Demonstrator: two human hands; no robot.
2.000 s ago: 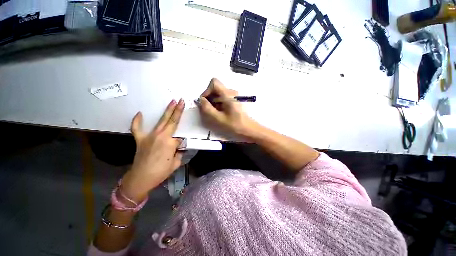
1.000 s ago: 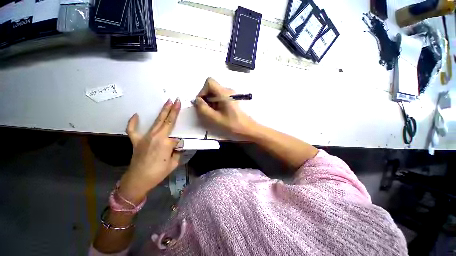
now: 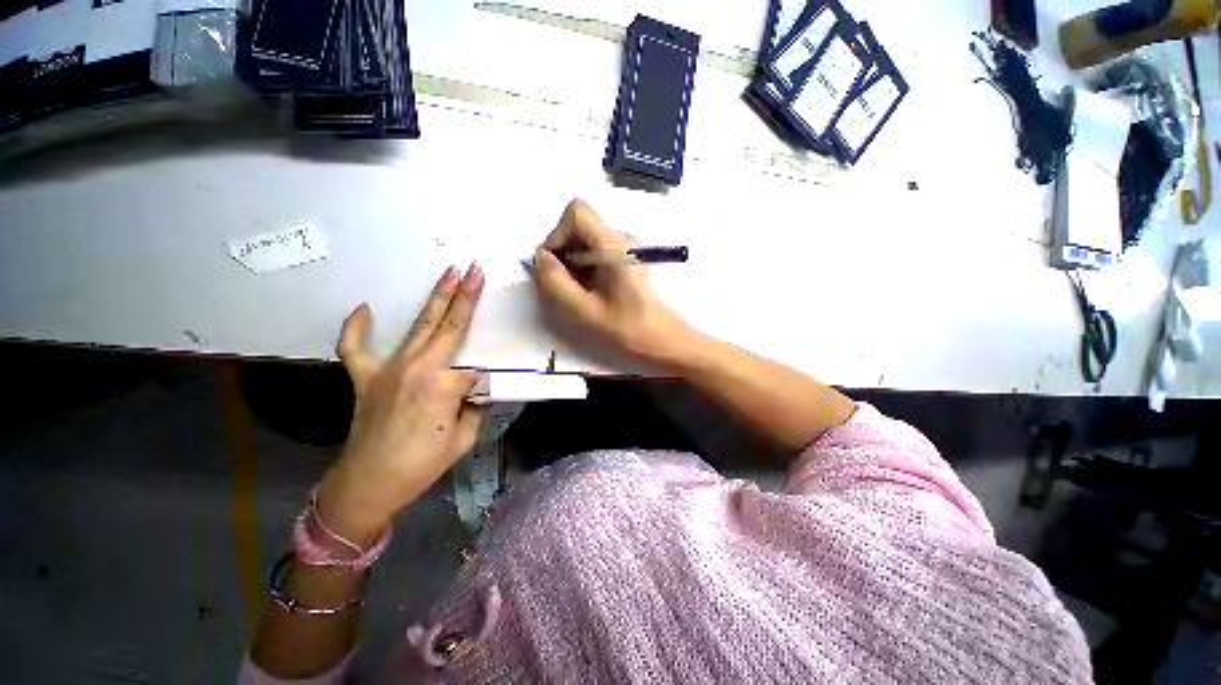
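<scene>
My right hand (image 3: pixel 589 281) holds a dark pen (image 3: pixel 656 254), its tip down at the white table top (image 3: pixel 803 288). Any paper under the tip is too faint to tell. My left hand (image 3: pixel 409 408) lies at the table's front edge, two fingers stretched on the surface left of the pen. Its folded lower fingers hold a white strip (image 3: pixel 533 385), which sticks out rightward along the edge. A small white paper slip with handwriting (image 3: pixel 277 249) lies to the left, touched by neither hand.
A stack of black hang tags (image 3: pixel 655 101) stands ahead, labelled tags (image 3: pixel 830 83) fanned right of it. More black tags (image 3: pixel 335 67) and bagged bundles (image 3: pixel 80 47) lie at back left. Black strings (image 3: pixel 1031 114), a white box (image 3: pixel 1091 181) and scissors (image 3: pixel 1095 341) lie right.
The pen and my right hand have shifted slightly. My left hand stays nearly still with the white strip. The whole view has moved a little.
</scene>
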